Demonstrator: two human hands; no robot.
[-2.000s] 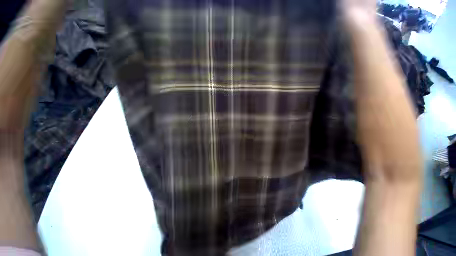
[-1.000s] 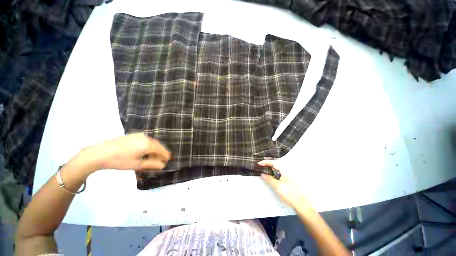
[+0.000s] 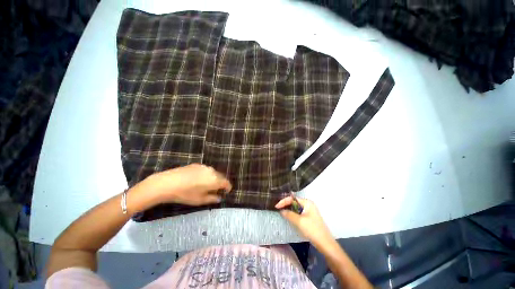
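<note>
The dark plaid garment lies spread flat on the white table, its near edge along the waistband side. A plaid strap sticks out from its right side towards the upper right. My left hand is at the near edge with curled fingers, blurred; whether it pinches the cloth is hidden. My right hand is at the near right corner of the garment, closed around small thread snips, of which a dark and greenish part shows. The snips' tips are near the strap's base.
The white table has a curved edge and carries a few tiny dark scraps. A dark plaid garment pile lies at the far right. More dark cloth hangs beyond the left edge. My pink printed shirt is at the bottom.
The garment was held up, then laid flat. Since then its near edge has moved slightly towards me, my left hand has moved right along it, and my right hand slightly left.
</note>
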